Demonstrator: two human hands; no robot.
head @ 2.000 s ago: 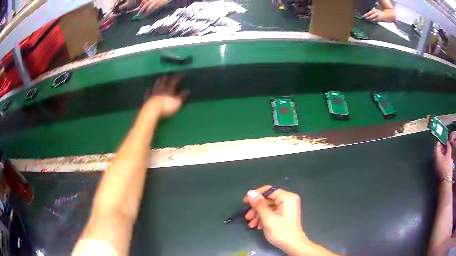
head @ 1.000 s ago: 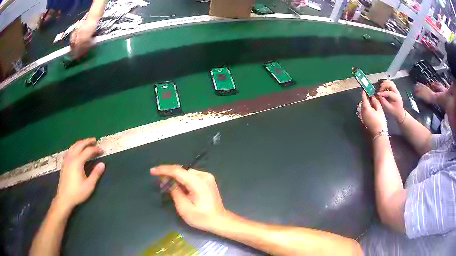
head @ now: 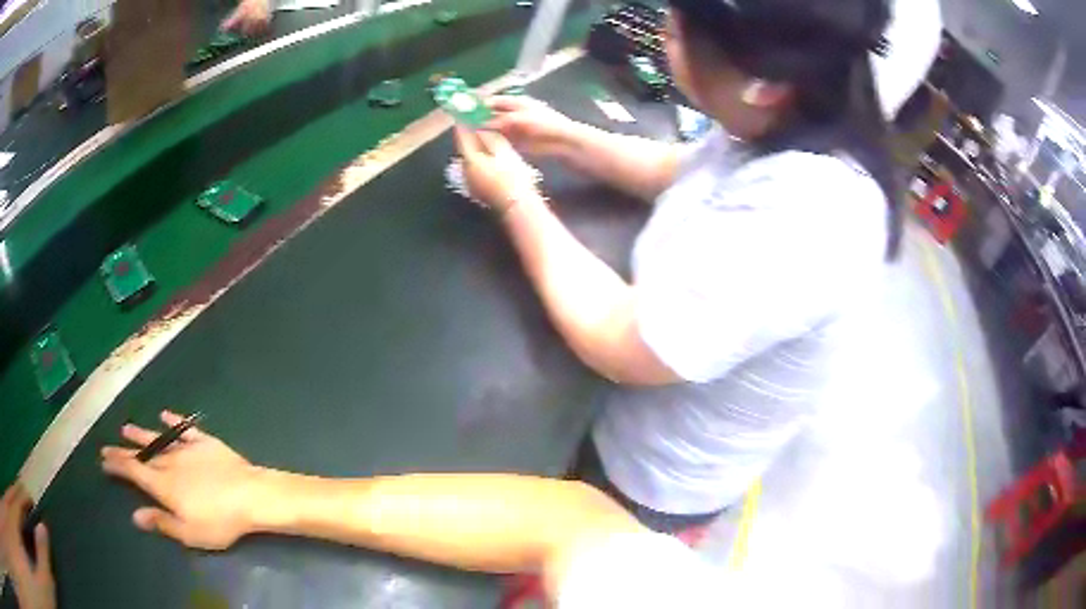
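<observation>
My right hand (head: 197, 485) rests low over the dark green bench (head: 393, 309) at the lower left, fingers pointing left. The dark tweezers (head: 169, 438) lie across its fingers, held like a pen. My left hand (head: 26, 557) is at the far lower left edge, partly cut off by the picture's edge; I see nothing in it. Its fingers are apart. A blurred yellowish patch, perhaps the tape sheet (head: 220, 585), shows at the bottom edge below my right hand.
Phone assemblies (head: 126, 275) lie spaced on the green conveyor belt (head: 280, 143) beyond the pale worn edge strip (head: 107, 375). A co-worker (head: 750, 274) on the right holds a green phone assembly (head: 460, 101). Another person's hand (head: 248, 17) shows at the top left.
The view has swung to the right, so the belt phones and my hands appear further left and the co-worker fills the middle right. My left hand has come back from the belt.
</observation>
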